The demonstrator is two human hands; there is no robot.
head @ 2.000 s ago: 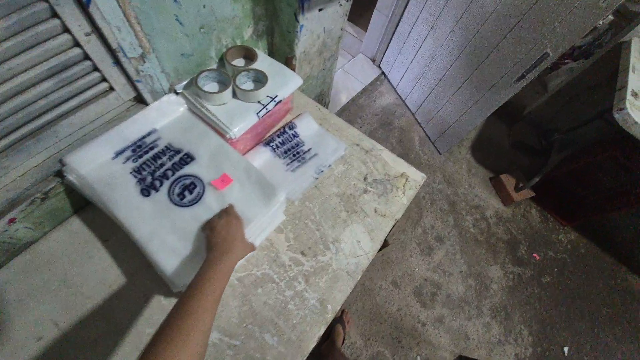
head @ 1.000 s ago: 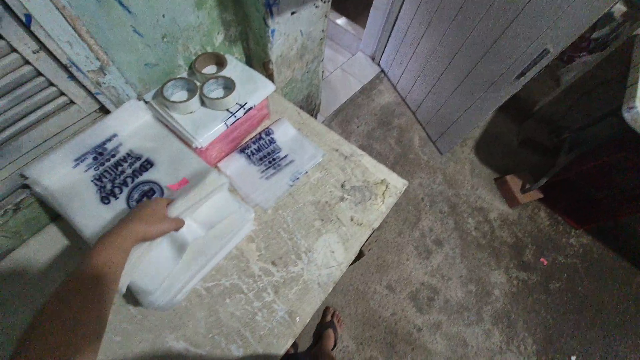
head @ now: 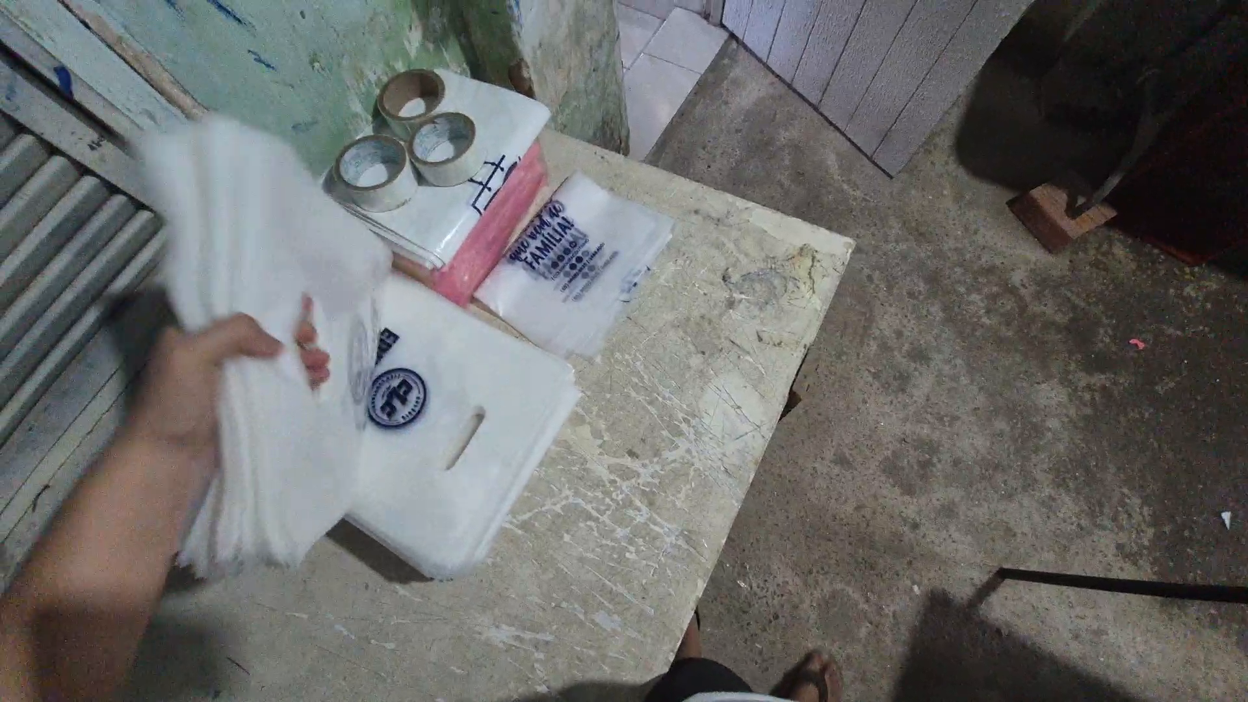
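My left hand point(head: 244, 356) grips a thick bundle of white plastic bags point(head: 283, 439) by its middle, thumb on the near face and fingertips showing at the far side; the bundle is bent and blurred. Beside and partly under it, a stack of printed white plastic bags point(head: 458, 390) with a cut-out handle slot lies on the worn table point(head: 624, 507). A smaller printed plastic bag point(head: 585, 263) lies flat to the right of a pink block-shaped pack point(head: 497, 224) topped with folded white plastic. My right hand is not in view.
Three rolls of tape point(head: 444, 146) sit on the folded white plastic point(head: 507, 107). Louvered shutters point(head: 58, 263) and a peeling green wall border the table. To the right are the concrete floor, a grey door point(head: 838, 68) and a brick point(head: 1063, 214). A foot in a flip-flop point(head: 814, 678) shows below.
My left hand, earlier on the top of the bag stack, has lifted a bundle of bags off it. A handle slot now shows on the stack left behind.
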